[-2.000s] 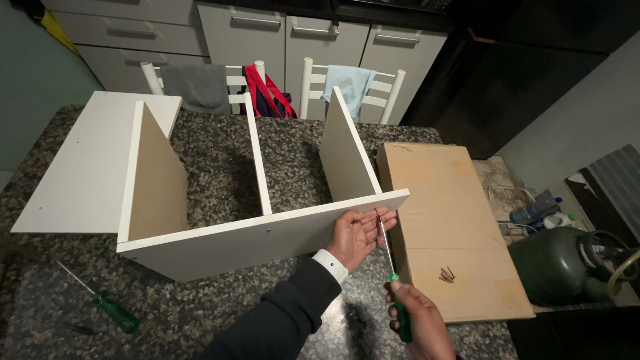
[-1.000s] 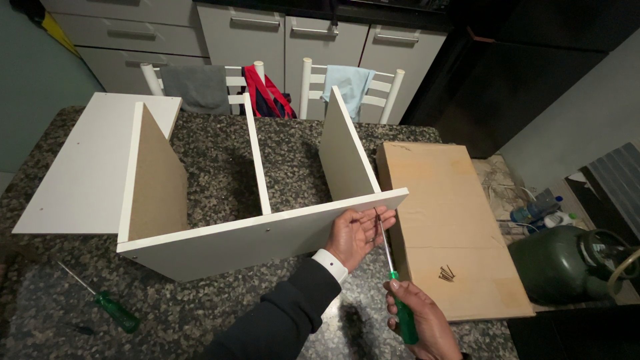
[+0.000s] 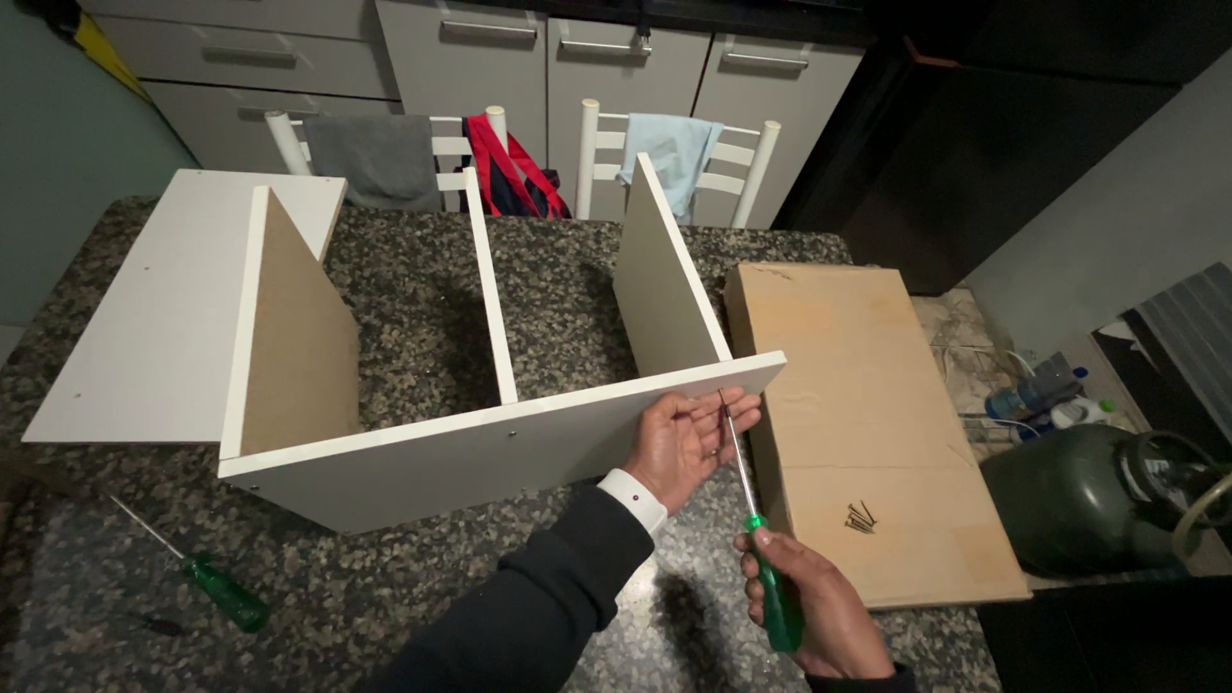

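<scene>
A white panel (image 3: pixel 423 472) stands on edge on the granite table, with three upright boards behind it: a left board (image 3: pixel 298 327), a thin middle board (image 3: pixel 493 298) and a right board (image 3: pixel 664 279). My right hand (image 3: pixel 818 597) grips the green handle of a screwdriver (image 3: pixel 778 602). The shaft runs up to a small dark screw (image 3: pixel 722 397) at the panel's right end. My left hand (image 3: pixel 683 443), palm up, is beside the tip and panel; its fingers are behind the shaft, and whether they pinch the screw cannot be told.
A cardboard box (image 3: pixel 847 385) on the right bears several loose screws (image 3: pixel 860 518). Another green screwdriver (image 3: pixel 226 592) lies at the left, below a flat white board (image 3: pixel 164 318). Two white chairs (image 3: pixel 587 159) stand behind the table. A green gas cylinder (image 3: pixel 1068 500) is at far right.
</scene>
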